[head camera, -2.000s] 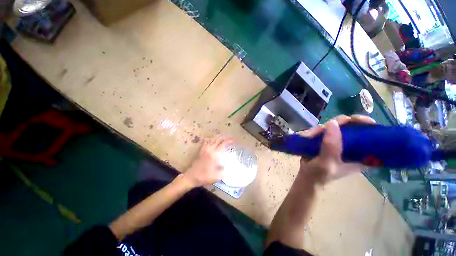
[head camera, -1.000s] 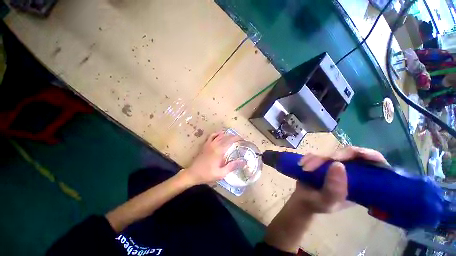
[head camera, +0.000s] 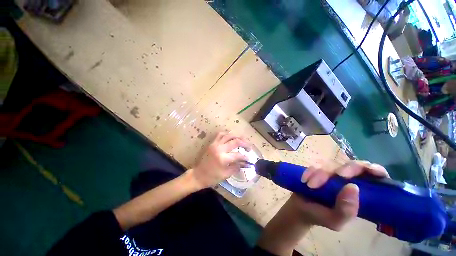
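Observation:
The round clear-and-white housing (head camera: 250, 175) sits on the white square plate of the fixture (head camera: 233, 189) near the bench's front edge. My left hand (head camera: 217, 161) lies over its left part, with fingertips near the screwdriver's nose; whether they grip anything is hidden. My right hand (head camera: 332, 192) is wrapped around the blue electric screwdriver (head camera: 400, 207), held tilted with its black nose at the housing's right side. The exact contact of the tip is too blurred to tell.
The black and silver screw feeder (head camera: 305, 107) stands beyond the housing, beside a thin green strip (head camera: 257, 100). The green conveyor belt (head camera: 300, 37) runs behind it, carrying a round unit (head camera: 391, 125). Black cables (head camera: 382, 60) loop at upper right. A person (head camera: 435, 65) is beyond. A red stool (head camera: 42, 117) stands left.
My right hand has brought the screwdriver from beside the feeder down to the housing. My left fingers have moved inward over the housing, towards the screwdriver's nose. The camera view has shifted slightly.

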